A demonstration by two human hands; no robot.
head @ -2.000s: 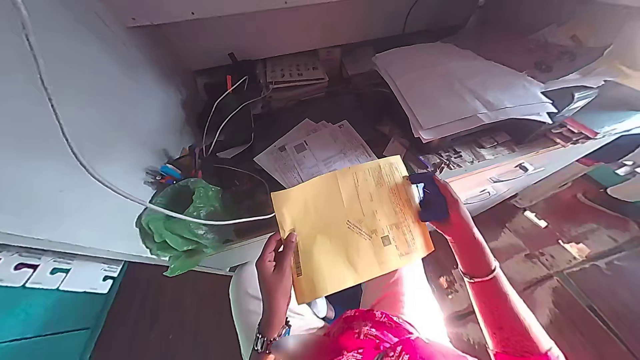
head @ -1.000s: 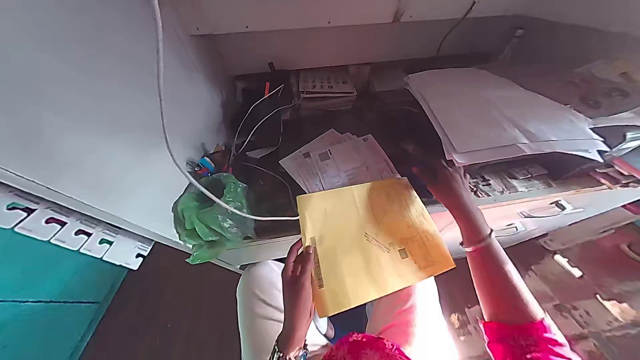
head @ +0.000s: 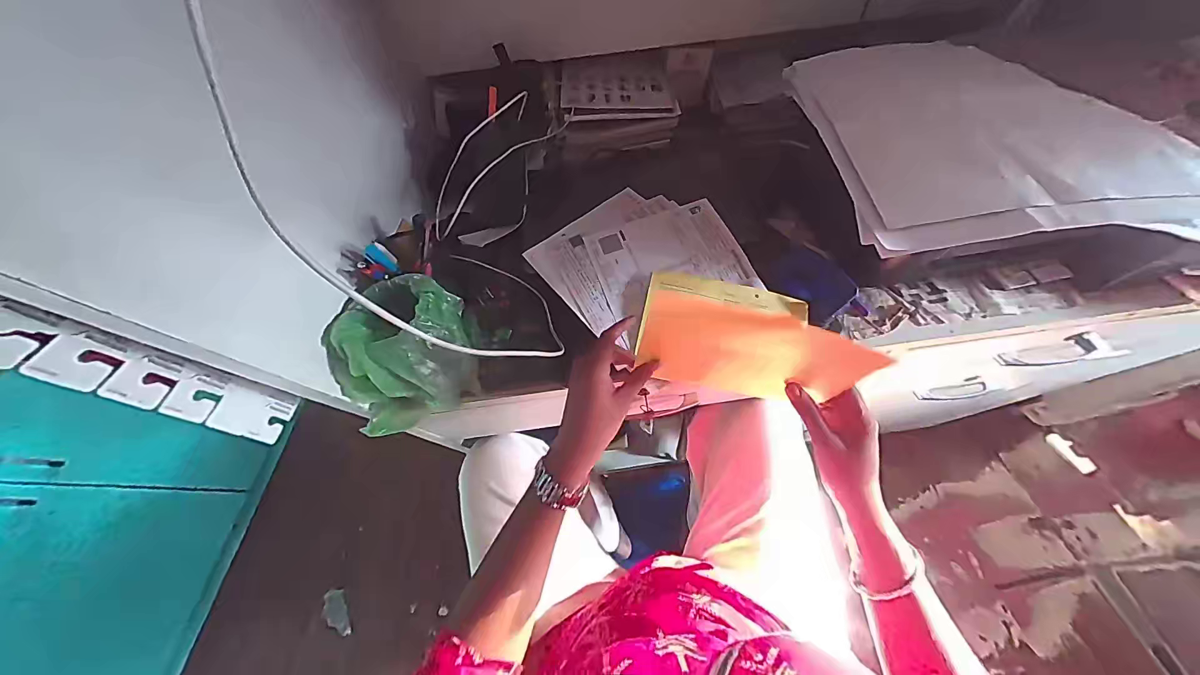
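Observation:
A yellow-orange paper envelope or sheet (head: 722, 342), apparently folded over, is held between my hands above the desk's front edge. My left hand (head: 609, 389), with a metal watch on the wrist, grips its left edge between thumb and fingers. At its lower right edge, my right hand (head: 839, 422) pinches it with the thumb on top; a bangle circles that wrist. Just beyond the yellow paper, several printed white papers (head: 647, 248) lie fanned out on the dark desk surface. A dark blue object (head: 811, 281) rests on the desk to their right.
A crumpled green plastic bag (head: 403, 347) hangs at the desk's left front edge, with pens (head: 380, 258) behind it. A white cable (head: 272, 220) crosses in front. Large white sheets (head: 994, 141) lie at right. Stacked booklets (head: 619, 94) stand at the back. Drawer handles (head: 1064, 354) jut from the front.
The yellow paper, broad and facing up before, now appears folded over. My right hand has come from the desk near the dark blue object to the paper's lower right edge; that object now lies apart from it.

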